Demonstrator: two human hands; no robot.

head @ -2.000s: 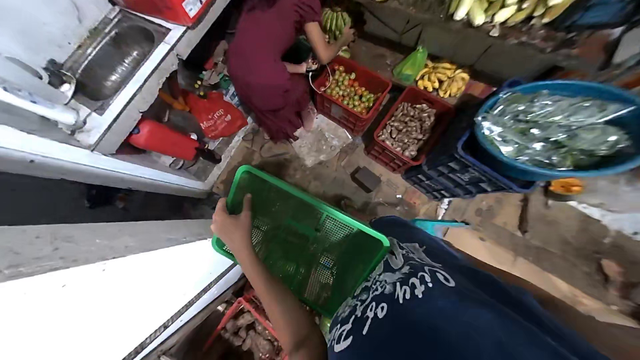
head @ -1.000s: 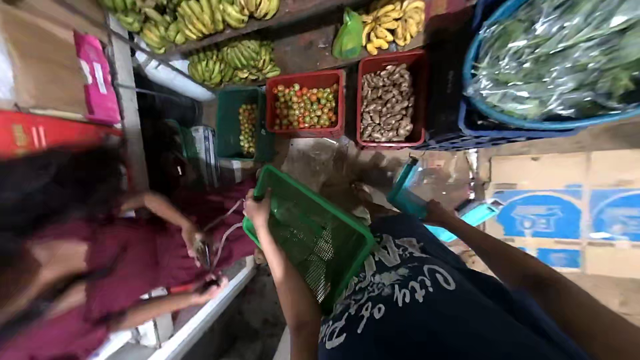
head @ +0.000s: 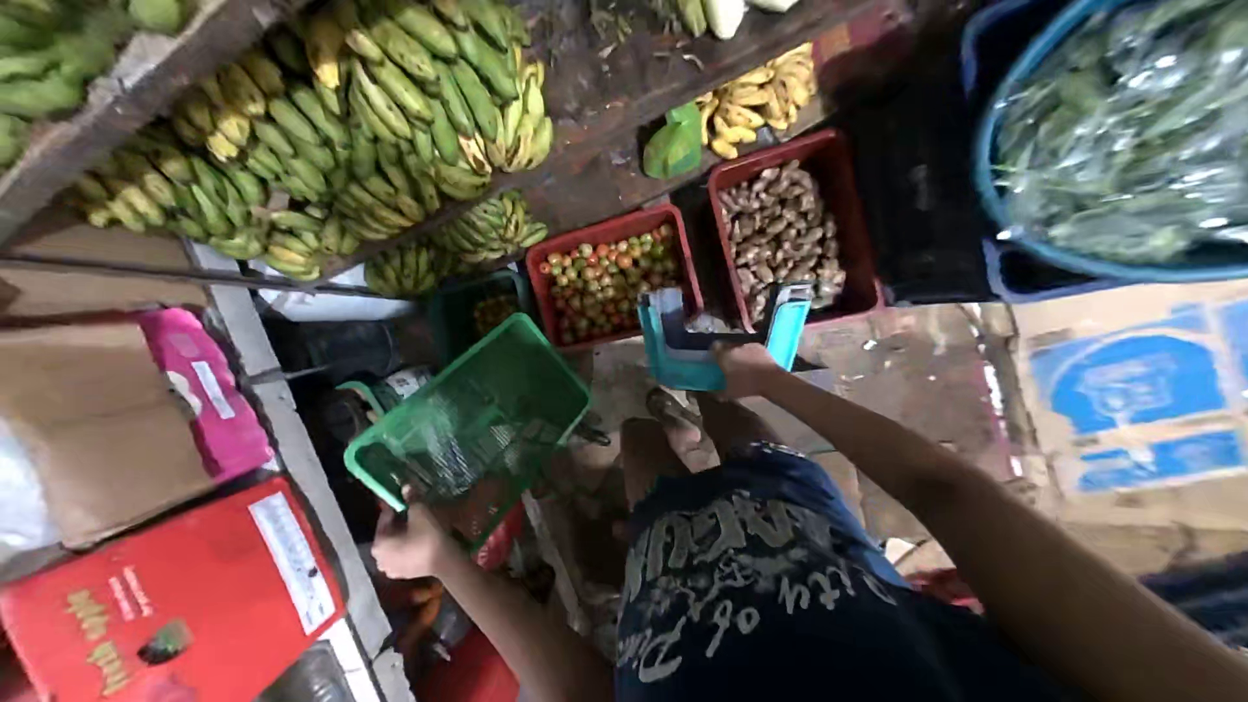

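My left hand grips the near rim of a green plastic basket, which hangs tilted at my left with its mesh bottom showing and nothing plain inside it. In my right hand is a turquoise plastic thing with two upright sides, held in front of my legs; its exact kind cannot be told. Just beyond it stand a red crate of tomatoes and a red crate of ginger-like roots. My fingers partly hide both held things where they grip.
Green banana bunches lie on a wooden shelf at the upper left. A green plastic bag sits beside yellow bananas. To the right are a blue basin of bagged leafy greens and flattened cardboard. A red carton stands lower left.
The view has swung strongly. The turquoise thing is now out in front of my legs in my right hand. The person in dark red, seen in both earlier frames, is out of view.
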